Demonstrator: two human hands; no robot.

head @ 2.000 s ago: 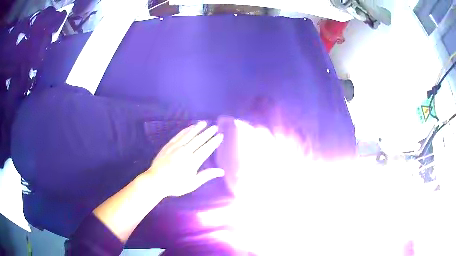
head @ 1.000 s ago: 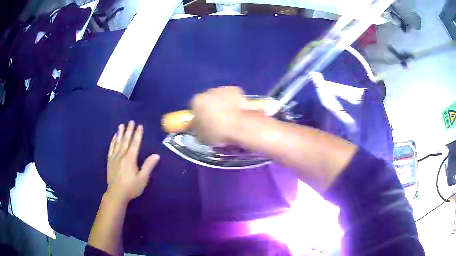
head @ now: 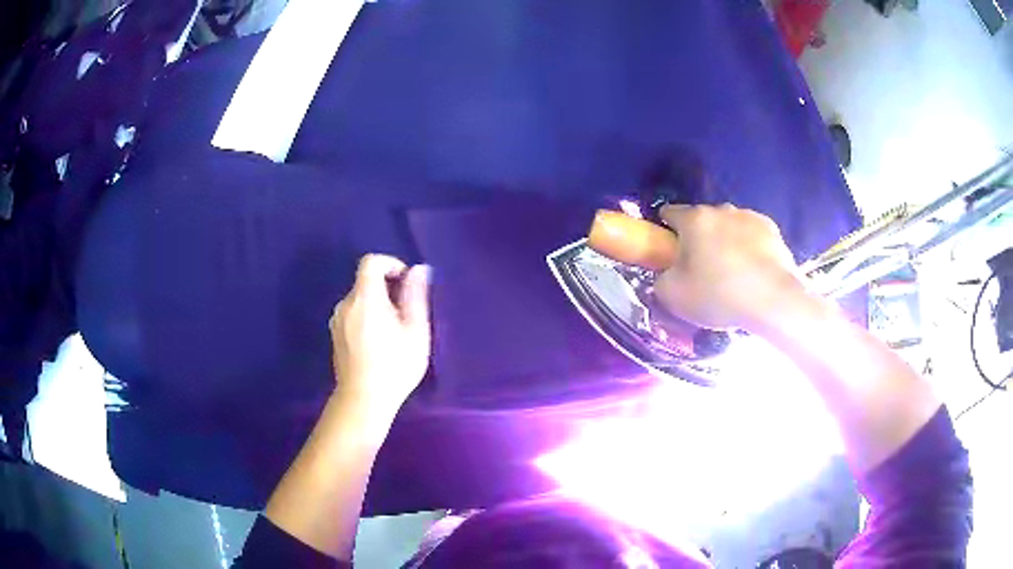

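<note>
A dark purple garment piece (head: 500, 306) lies flat on the dark blue-violet ironing table cover (head: 478, 100). My right hand (head: 728, 267) is closed round the orange handle (head: 631, 240) of the steam iron (head: 639, 317). The iron's silver pointed end faces left, over the right part of the garment piece. My left hand (head: 381, 333) is at the piece's left edge, fingers curled and thumb close to them. Whether it pinches the cloth cannot be told. Strong glare hides the lower right.
A white strip (head: 291, 78) lies at the upper left. A dark garment pile (head: 67, 145) is at the far left, with a white cloth (head: 69, 422) below it. The pale steam hose (head: 922, 228) runs to the upper right. A red thing (head: 802, 22) is beyond the table.
My right hand has moved the iron right, from the table's middle. My left hand has moved right and its fingers have curled. The white strip across the right of the table no longer shows.
</note>
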